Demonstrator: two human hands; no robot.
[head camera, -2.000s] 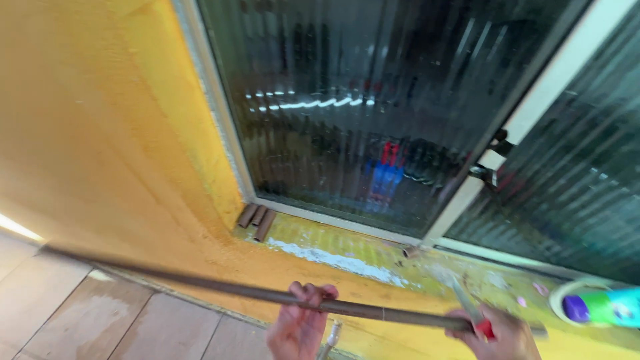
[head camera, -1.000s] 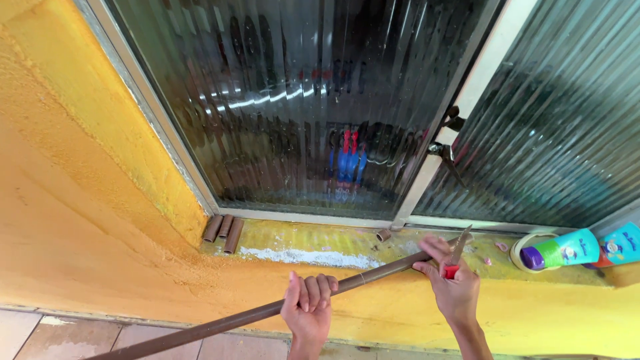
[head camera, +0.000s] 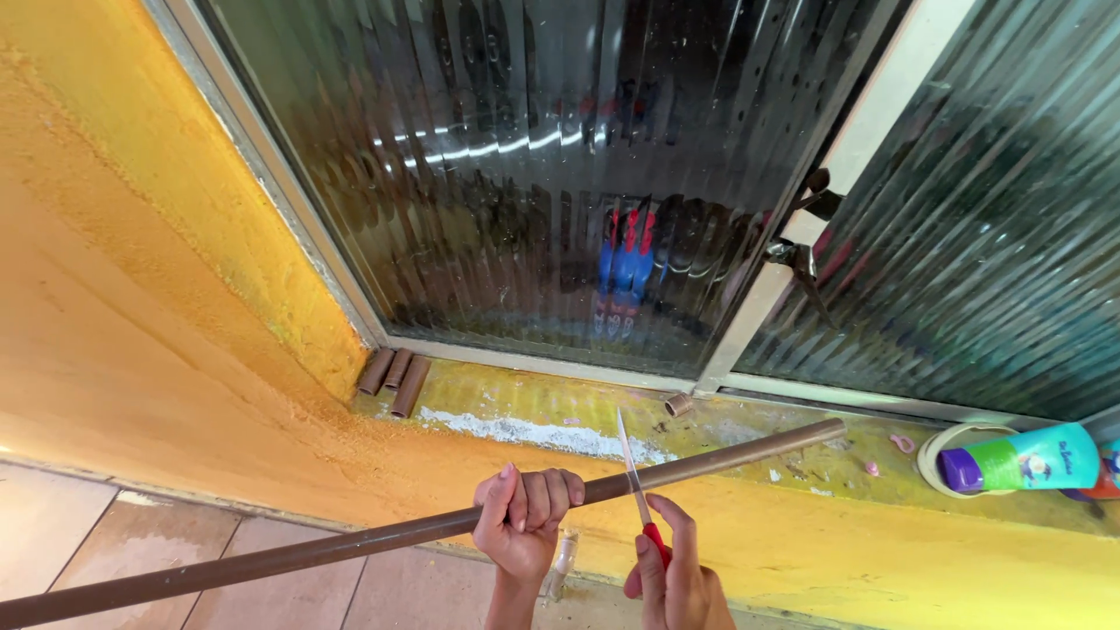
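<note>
A long brown plastic pipe (head camera: 350, 544) runs from the lower left edge up to the right, its far end over the window sill. My left hand (head camera: 528, 516) is closed around it near the middle of the view. My right hand (head camera: 674, 569) grips the red handle of a pointed metal blade (head camera: 632, 459), which may be a knife or closed scissors. The blade crosses the pipe to the right of my left hand, its tip pointing up toward the window. Whether the blade touches the pipe I cannot tell.
Several short brown pipe pieces (head camera: 409, 387) lie at the sill's left corner, and a small pipe ring (head camera: 678, 404) near the window frame. A green and blue plastic bottle (head camera: 1024, 459) rests over a cream-coloured ring (head camera: 932, 446) at the right. A sliding window (head camera: 713, 372) stands behind; a short pipe stub (head camera: 563, 560) is below.
A second ago my right hand was near the pipe's right end; now it is away from that end, with the blade across the pipe. More pipe extends to the right of my left hand.
</note>
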